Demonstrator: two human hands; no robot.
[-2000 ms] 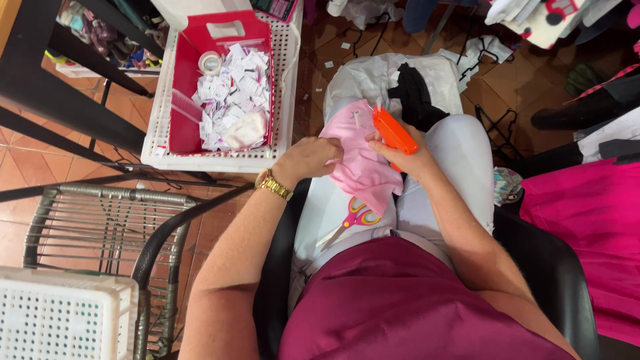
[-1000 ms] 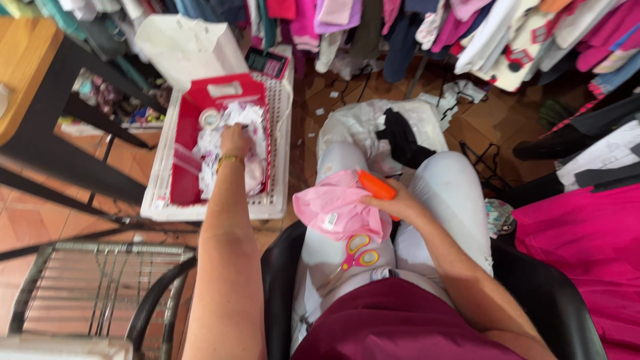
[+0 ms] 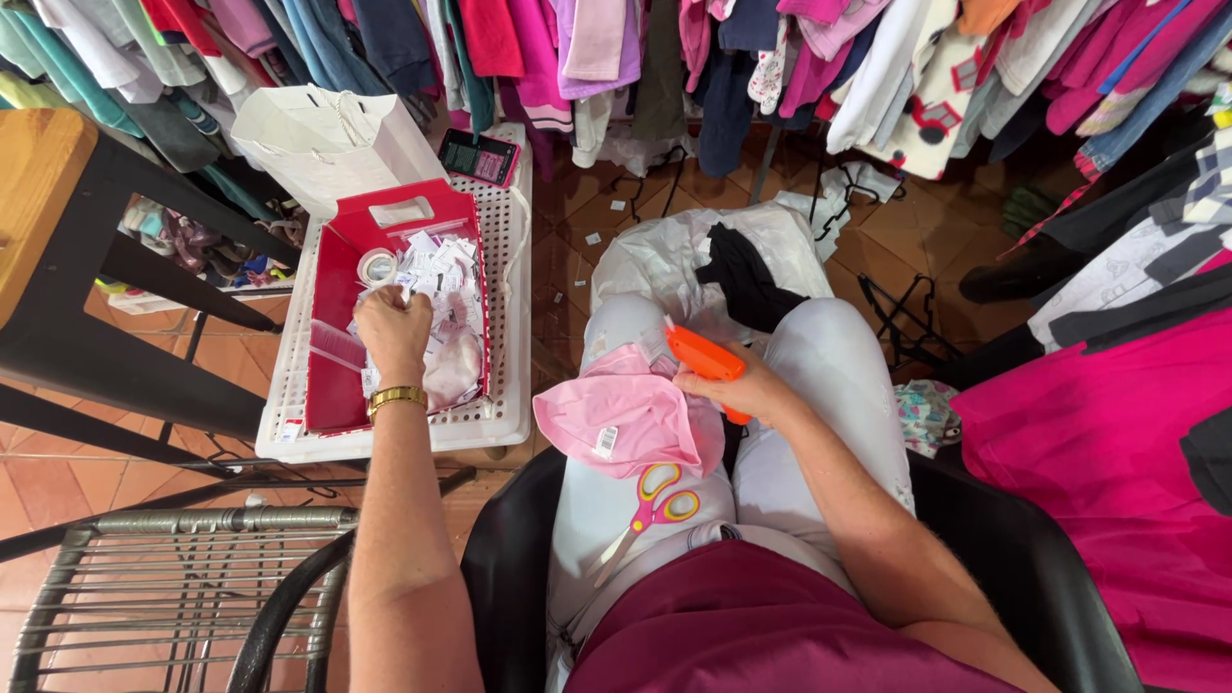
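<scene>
My left hand (image 3: 395, 332) is over the red box (image 3: 332, 279), its fingertips at the heap of small paper tags (image 3: 445, 274); whether it pinches a tag I cannot tell. An orange tagging gun (image 3: 705, 354) is gripped in my right hand (image 3: 746, 387), pointing up and left above my lap. Beside it a folded pink garment (image 3: 630, 409) with a small white barcode label (image 3: 606, 441) lies across my thigh. Pink-and-yellow scissors (image 3: 643, 512) rest on my lap just below the garment. A roll of tape (image 3: 376, 267) sits in the box near my left hand.
The box stands on a white perforated crate (image 3: 515, 318) with a white paper bag (image 3: 318, 135) and a phone (image 3: 478, 157). A black garment (image 3: 746, 279) lies on a white plastic bag (image 3: 645, 255) beyond my knees. Black hangers (image 3: 900, 313) are on the floor; clothes hang behind.
My left hand has gone from the pink garment to the tags in the red box. My right hand still holds the orange gun. The view has tilted up toward the hanging clothes.
</scene>
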